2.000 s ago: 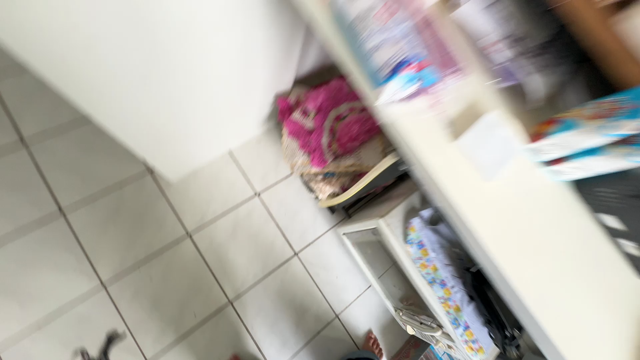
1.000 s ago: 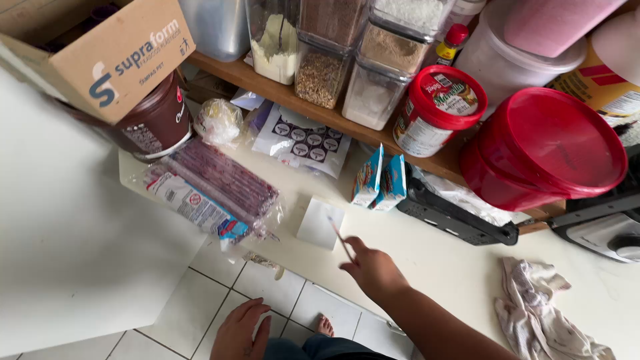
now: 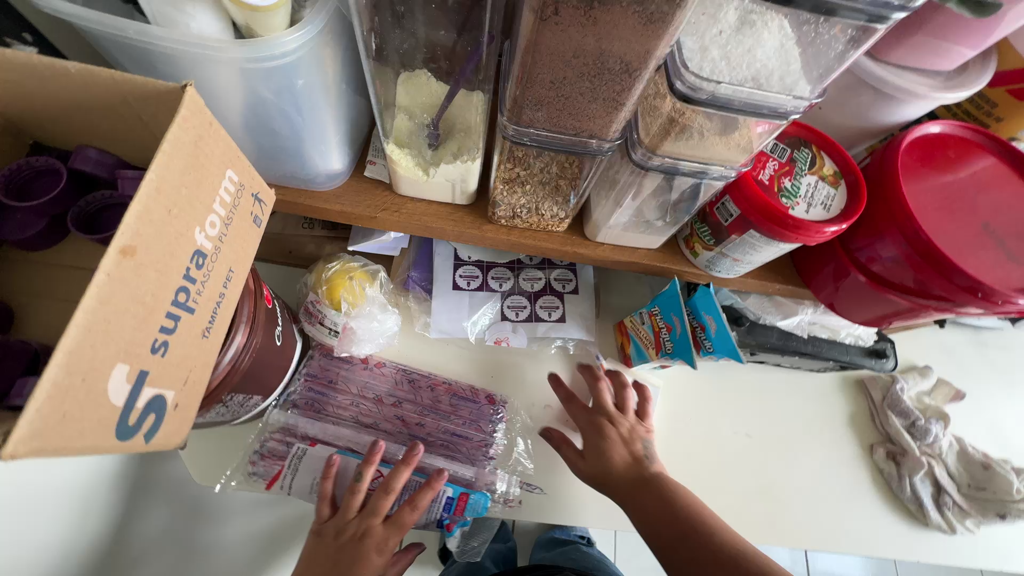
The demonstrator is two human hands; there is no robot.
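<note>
My left hand (image 3: 372, 508) has its fingers spread over the near edge of a clear plastic pack of wrapped straws (image 3: 400, 408), touching or just above it. To the right of the pack, my right hand (image 3: 608, 436) is spread over the white counter, its fingertips at a white paper (image 3: 646, 386) mostly hidden beneath them. A thin stick-like tip shows just past those fingers; whether it lies loose cannot be told. Behind the right hand stand two blue snack packets (image 3: 668, 324). A sheet of purple round labels (image 3: 516, 292) lies farther back.
A cardboard box (image 3: 172, 296) with purple caps and a brown tub (image 3: 260, 352) stand left. A wooden shelf (image 3: 448, 220) holds clear food containers and a red-lidded tub (image 3: 776, 200). A red bucket (image 3: 920, 216) and a crumpled cloth (image 3: 932, 448) are right.
My left hand has moved from beyond the counter's near edge up to the straw pack. My right hand, which held a thin stick over the white paper, now has its fingers spread there.
</note>
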